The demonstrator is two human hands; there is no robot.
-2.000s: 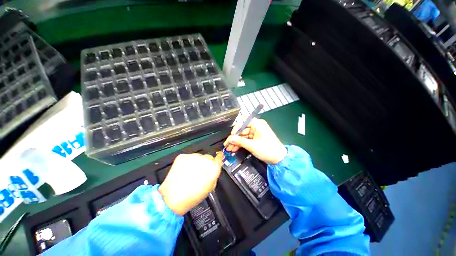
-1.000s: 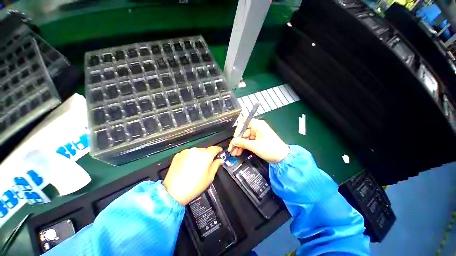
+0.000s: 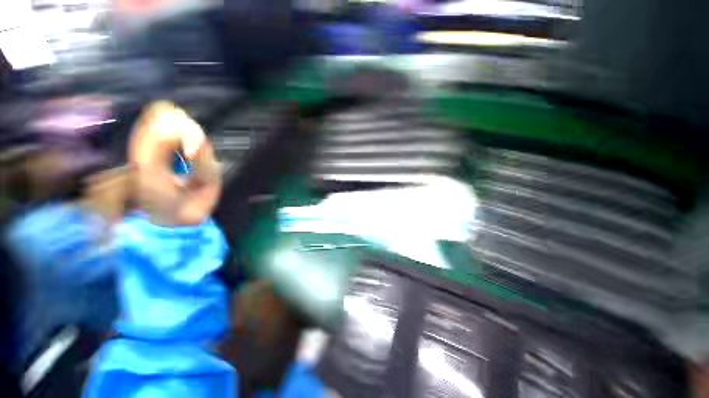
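Note:
The view is heavily blurred. A raised bare hand, which looks like my left hand (image 3: 175, 167), is at the left above a blue sleeve. Its thumb and fingers curl around a small blue piece (image 3: 181, 163), too blurred to name surely. The black foam tray (image 3: 404, 311) with several phone bodies (image 3: 447, 365) lies at the lower right. My right hand cannot be made out; a skin-coloured blur shows at the lower right edge. No tweezers can be made out in a hand.
The blister tray stack (image 3: 575, 225) is at the right, and the tilted second blister tray (image 3: 389, 140) is at upper middle. White liner sheets (image 3: 404, 214) lie between them on the green bench (image 3: 505, 291). Another blue sleeve (image 3: 58, 241) shows far left, and a pale blurred hand at bottom middle.
The view has swung sharply left. My left hand has left the phone in the foam tray and is raised at the left. My right hand with the tweezers has gone from sight.

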